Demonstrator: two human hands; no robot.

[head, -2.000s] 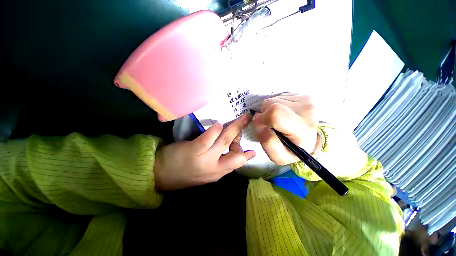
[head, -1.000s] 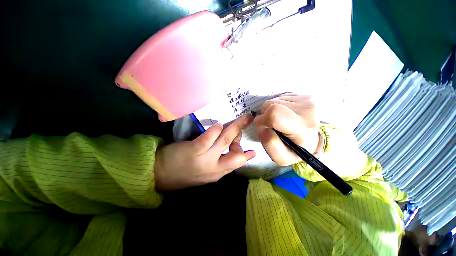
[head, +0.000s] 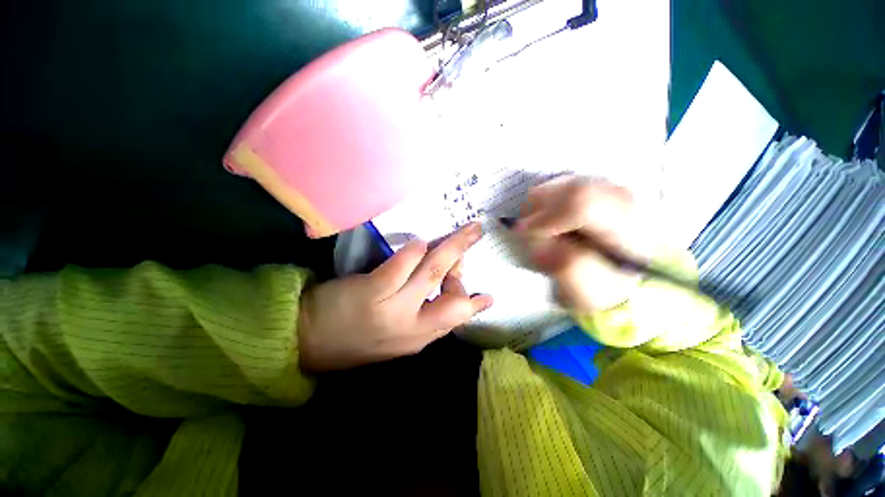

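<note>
The record sheet point(head: 573, 107) lies on a blue-edged clipboard point(head: 565, 357), with small handwriting near its middle. My right hand point(head: 587, 238) is blurred and holds a black pen point(head: 636, 264) over the sheet, its tip just right of the handwriting. I cannot tell whether the tip touches the paper. My left hand point(head: 393, 303) rests on the sheet's lower left part with its fingers spread and holds nothing. The pink plastic piece point(head: 340, 126) lies at the sheet's left edge, partly over it.
The metal clip point(head: 480, 21) is at the top, with small shiny bits beside it. A blank white card point(head: 720, 146) lies right of the sheet. A tall stack of white sleeves point(head: 805, 262) stands at the right. The green bench point(head: 194, 58) shows at the left.
My right hand has moved slightly right, away from the handwriting, and the pen has tilted flatter, its rear end now further right and higher. My left hand has barely moved. The sheet appears shifted slightly left.
</note>
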